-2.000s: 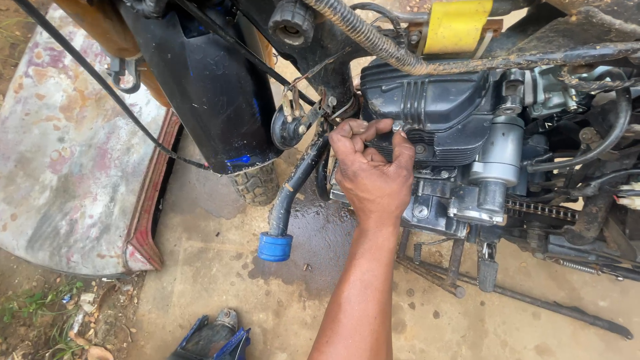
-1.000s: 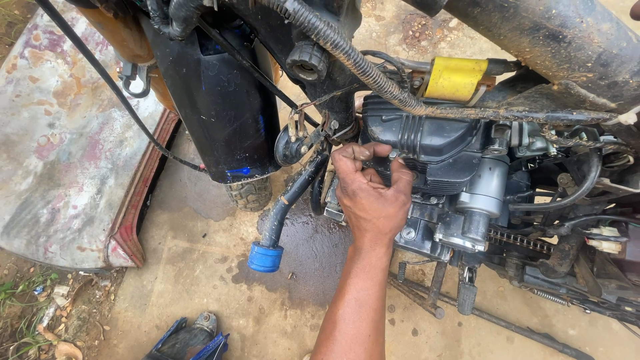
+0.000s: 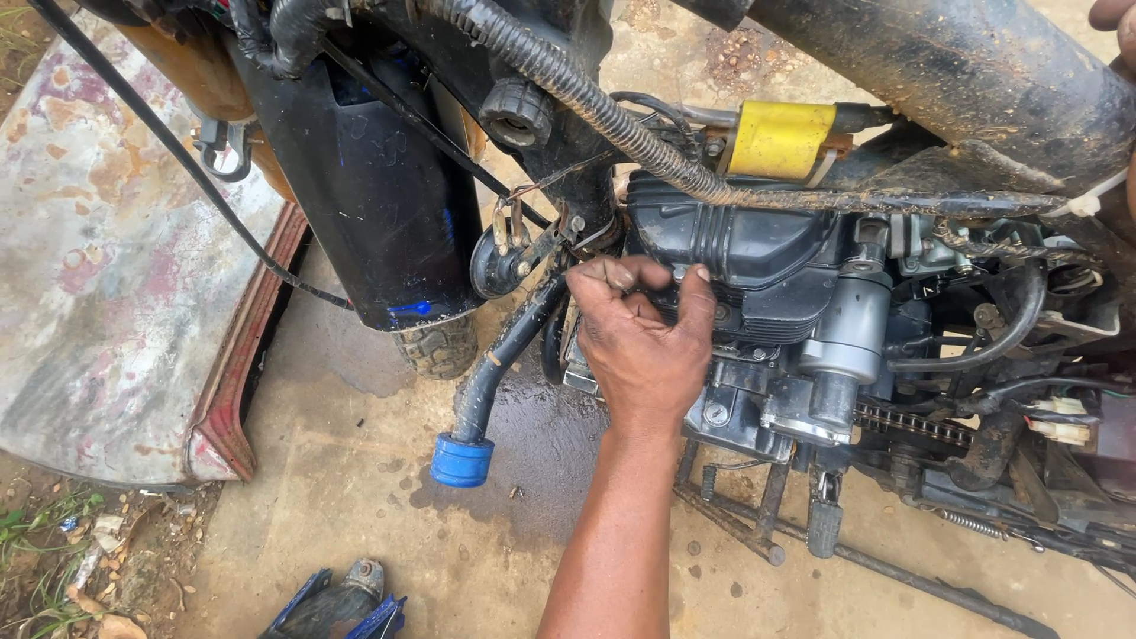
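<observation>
My left hand point(image 3: 643, 342) reaches up from the bottom, its back towards me, beside the black finned engine cylinder head point(image 3: 737, 235) of a motorcycle. Its thumb and index fingertip close on a small bright metal bolt point(image 3: 681, 273); whether the bolt sits in the engine is unclear. Left of the fingers are a round black horn point(image 3: 499, 264) with thin wires and a dark bent tube point(image 3: 484, 382) ending in a blue cap point(image 3: 461, 460). At the upper right edge a few fingers point(image 3: 1120, 31) show near a thick dirty frame tube point(image 3: 976, 80); whose hand they belong to, I cannot tell.
A corrugated cable sleeve point(image 3: 603, 98) crosses above the engine, below a yellow ignition coil point(image 3: 781, 139). The black front fender point(image 3: 373, 195) and a stained, red-edged panel point(image 3: 115, 293) lie left. A foot peg point(image 3: 824, 524) and stand bar point(image 3: 941, 586) are below right.
The view has shifted, bringing the thick frame tube further into sight. My left hand keeps its pinch beside the engine, with little plain movement. Fingers now show clearly at the upper right edge.
</observation>
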